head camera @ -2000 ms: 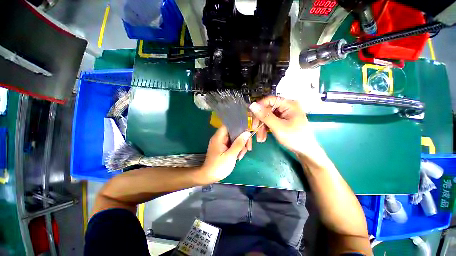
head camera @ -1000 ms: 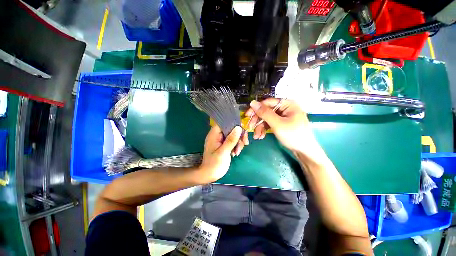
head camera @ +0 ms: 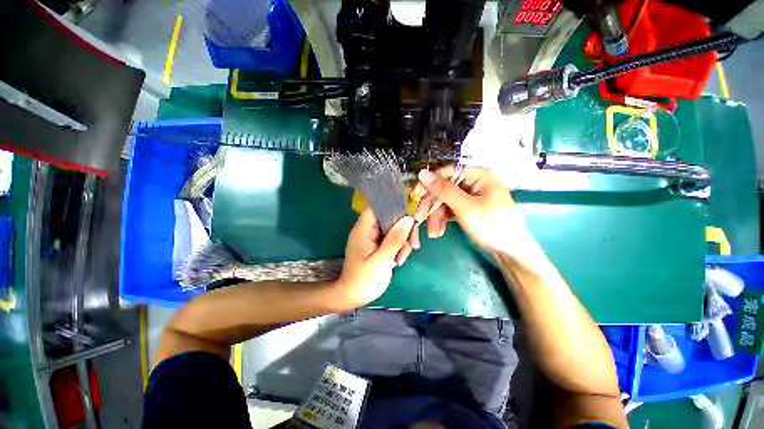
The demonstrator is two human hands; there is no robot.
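My left hand [head camera: 373, 255] is closed around the lower end of a grey wire bundle [head camera: 374, 183], whose thin leads fan out upward toward the machine. My right hand [head camera: 459, 201] is beside it on the right, with thumb and fingers pinched on thin pale wires [head camera: 452, 186]; their number is not clear. The fingertips of both hands are close together. The black tooling of the press [head camera: 410, 109] is directly ahead of the hands. A yellow patch [head camera: 360, 201] shows behind the wire bundle.
A spare wire bundle [head camera: 289, 270] lies at bench left, its frayed end over the blue bin [head camera: 151, 218]. A black lamp [head camera: 536, 90] and shiny metal bar [head camera: 624, 166] are at right. A blue bin [head camera: 670, 381] holds wrapped bundles. A red bin [head camera: 662, 59] is rear right.
The fanned bundle tilted left, then came back right toward the tooling. My left hand shifted slightly with it. My right hand stays near the same place, fingers moving slightly.
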